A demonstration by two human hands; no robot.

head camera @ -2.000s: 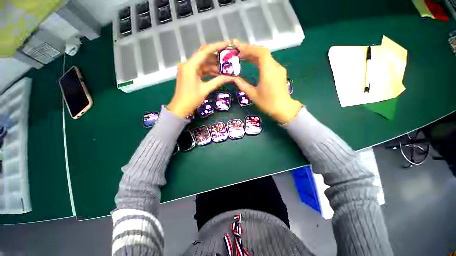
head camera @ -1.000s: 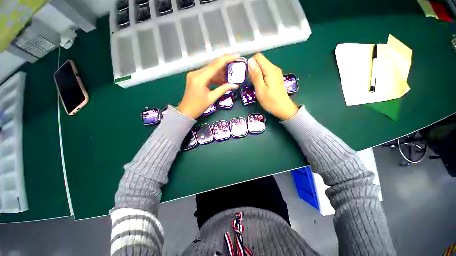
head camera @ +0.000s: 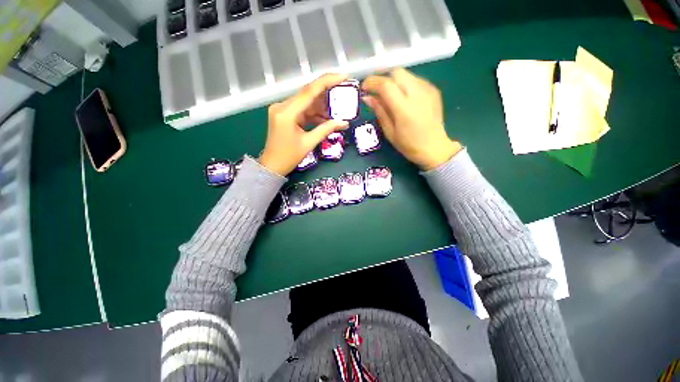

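Observation:
My left hand (head camera: 292,128) holds a rounded-square case (head camera: 344,101) by its edges above the mat, its face pale and glossy with a dark rim. My right hand (head camera: 411,113) is just right of that case, slightly blurred, fingers bent near its upper right edge; whether it touches cannot be told. Below lies a curved row of several patterned cases (head camera: 326,192), the left end partly hidden by my left sleeve. A second row behind it includes a patterned case (head camera: 366,138) and another at its left end (head camera: 219,171); my hands hide part of this row.
A white compartment tray (head camera: 313,82) with dark pieces in its far slots lies behind my hands. A smartphone (head camera: 101,129) and a spare tray (head camera: 16,216) are at left. Papers (head camera: 526,104) with a pen (head camera: 555,97) and green card (head camera: 578,159) lie at right. A blue bin (head camera: 455,276) is below the bench edge.
The held case has gone from a pink patterned face to a pale face and come down slightly from its first position. My right hand has moved off its side and turned, fingers now bent.

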